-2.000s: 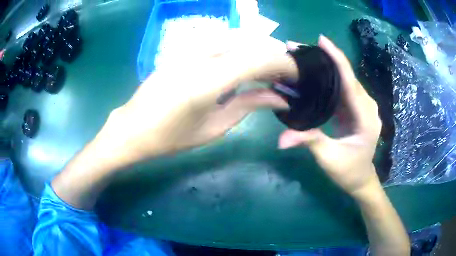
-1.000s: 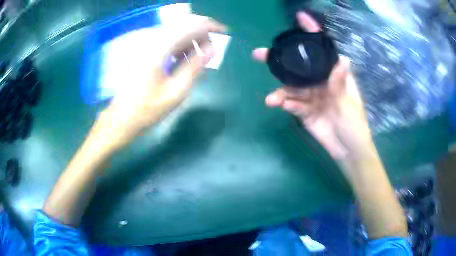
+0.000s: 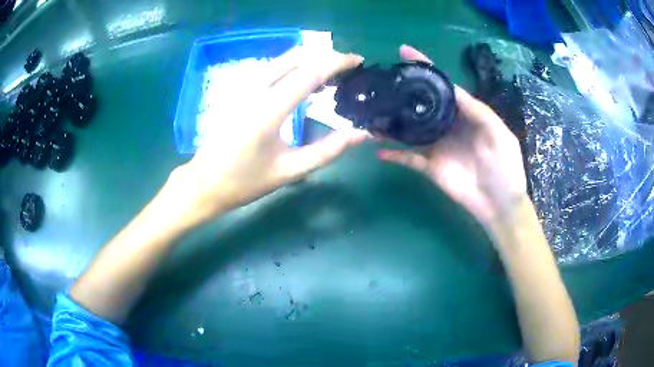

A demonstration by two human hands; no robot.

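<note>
My right hand (image 3: 477, 147) holds a round black housing (image 3: 423, 107) above the bench, its hollow side with a ring and centre facing me. My left hand (image 3: 287, 129) grips a smaller dark inner part (image 3: 362, 94) between thumb and fingers. The inner part overlaps or touches the housing's left edge; I cannot tell whether it is joined to it. The blue bin (image 3: 188, 100) with small white parts (image 3: 226, 86) lies behind my left hand, which partly hides it.
A cluster of black assemblies (image 3: 50, 107) lies at the left, with a single one (image 3: 31, 211) nearer me. A clear plastic bag (image 3: 574, 172) and loose dark parts (image 3: 487, 64) lie at the right. White paper slips (image 3: 317, 43) lie beside the bin. Small bits (image 3: 294, 310) lie on the near bench.
My left hand has moved from over the bin to the housing, now with the dark inner part. The housing has turned from its smooth outside to its hollow side. The camera view has shifted.
</note>
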